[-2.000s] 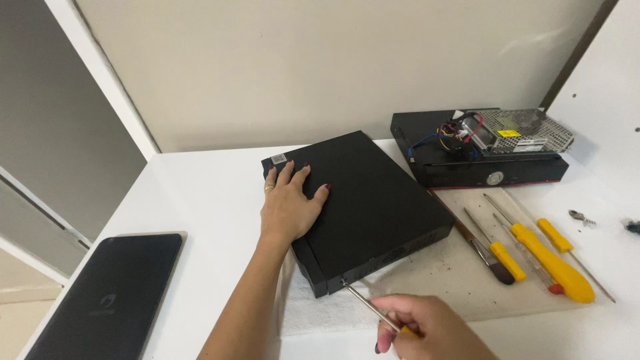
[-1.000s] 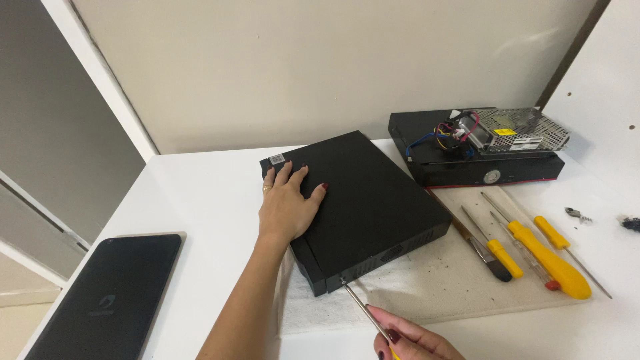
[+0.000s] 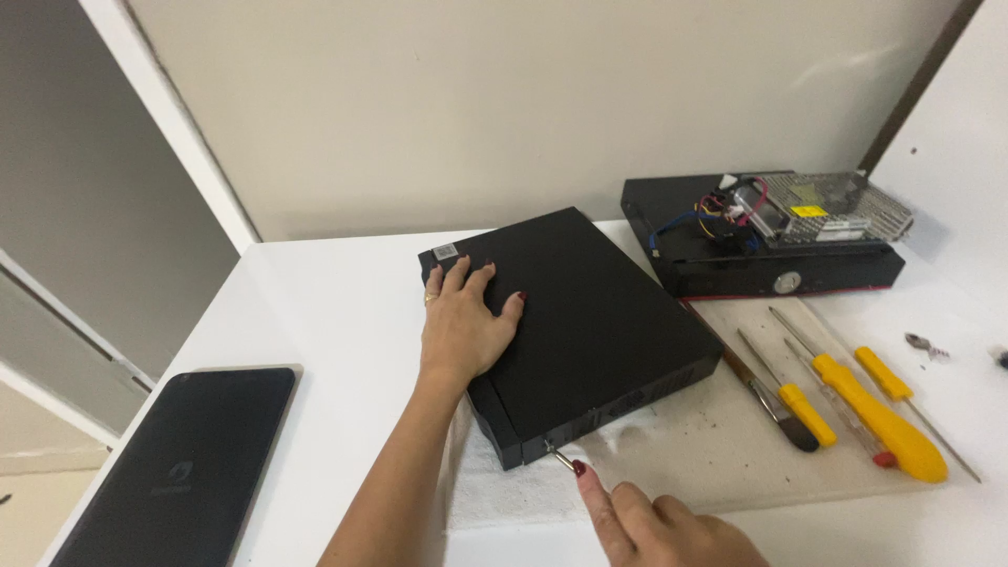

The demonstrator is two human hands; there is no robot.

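A flat black computer case [image 3: 583, 331] lies on a pale cloth [image 3: 504, 504], with a small label at its far left corner. My left hand [image 3: 468, 327] rests on its top, fingers spread, holding nothing. Close to the near edge, my right hand [image 3: 654, 520] holds a screwdriver [image 3: 563, 459]. The metal shaft's tip meets a screw spot at the left end of the case's side face. The screwdriver's handle is hidden by the hand.
Right of the case lie a brush [image 3: 776, 409] and several screwdrivers with yellow handles [image 3: 886, 421]. Behind them, a metal power supply with wires [image 3: 835, 209] sits on another black case [image 3: 850, 272]. A dark tablet [image 3: 181, 472] lies at the left. Small metal parts [image 3: 925, 345] are at the right.
The right hand has shifted along the screwdriver, and its index finger now extends up the shaft closer to the case. The left hand stays in place.
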